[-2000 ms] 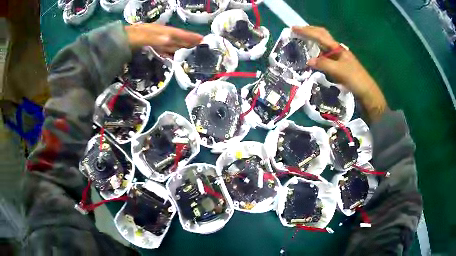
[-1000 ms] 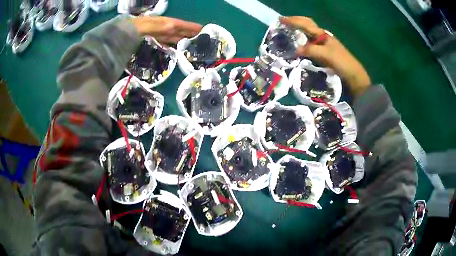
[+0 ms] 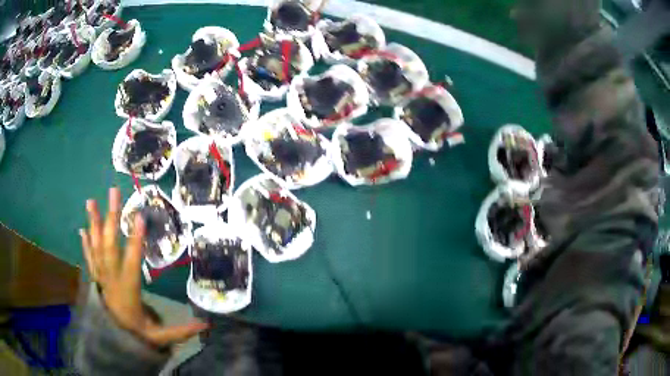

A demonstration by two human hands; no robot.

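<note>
A cluster of white housings [image 3: 220, 268] holding dark circuit boards stands open side up on the green bench. Red lead wires [image 3: 220, 163] lie in or over several of them. My left hand [image 3: 121, 275] is spread flat with fingers apart at the cluster's lower left, its fingertips beside a housing [image 3: 156, 226]. It holds nothing that I can see. My right sleeve [image 3: 599, 191] reaches up along the right side; my right hand is not visible, hidden or beyond the top edge.
More filled housings [image 3: 117, 44] are grouped at the upper left. A few others [image 3: 507, 222] stand at the right, partly behind my right sleeve. A pale strip [image 3: 441, 33] curves along the green bench [image 3: 411, 272]. A blue object [image 3: 40, 334] is at the lower left.
My left hand has moved from the top of the cluster down to its lower left. My right hand has left the housing it was touching and gone out of sight. The view has shifted; housings at right now show.
</note>
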